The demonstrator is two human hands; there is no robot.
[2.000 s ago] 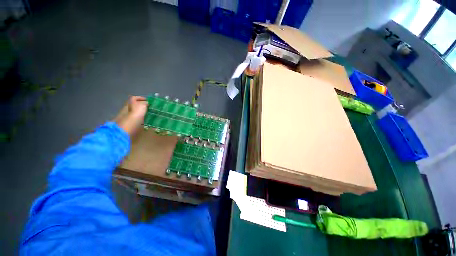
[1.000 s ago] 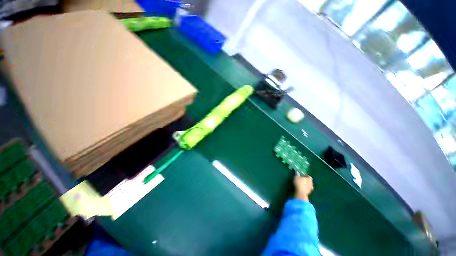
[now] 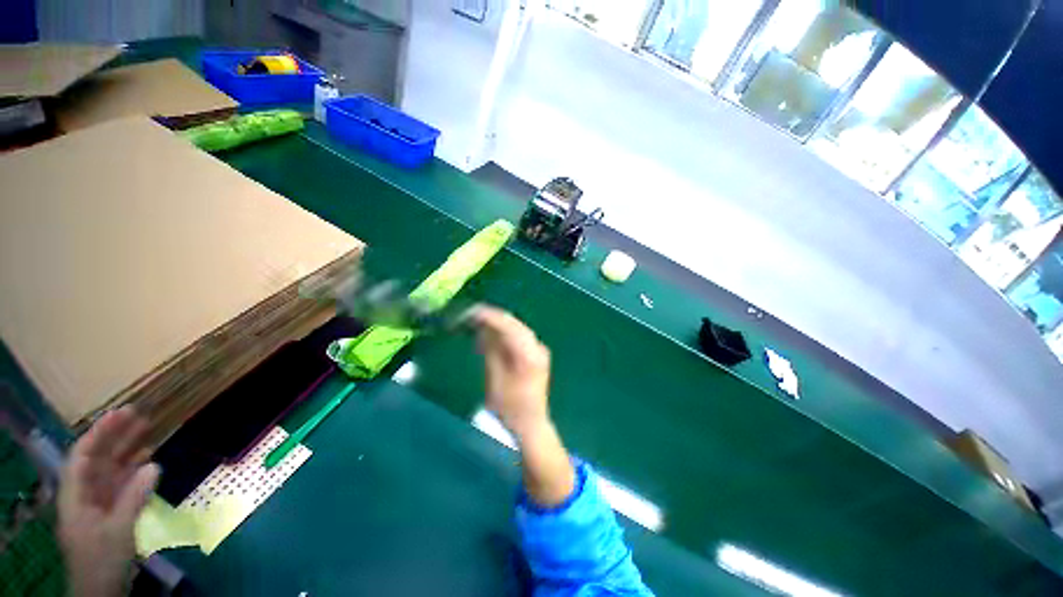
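Observation:
My right hand [image 3: 514, 371], in a blue sleeve, is raised over the green bench [image 3: 653, 443]. It holds one end of a PCB panel [image 3: 396, 306], seen nearly edge-on and blurred, in front of the lime-green fabric roll [image 3: 460, 266]. The panel's far end overlaps the side of the tall cardboard stack [image 3: 152, 251]. My left hand [image 3: 103, 496] is at the lower left, fingers apart and blurred, holding nothing I can see, beside the yellow paper note [image 3: 175, 527].
A label sheet [image 3: 251, 484] and a green stick [image 3: 309, 428] lie before the cardboard stack. Blue bins [image 3: 382, 131] stand at the back. A black device [image 3: 555, 219], white round tub [image 3: 618, 266], black tray [image 3: 724, 342] and white crumpled item [image 3: 781, 372] line the wall side.
My right hand has lifted the panel from the far part of the bench and brought it left, towards the cardboard stack. My left hand has come into view. The view has shifted.

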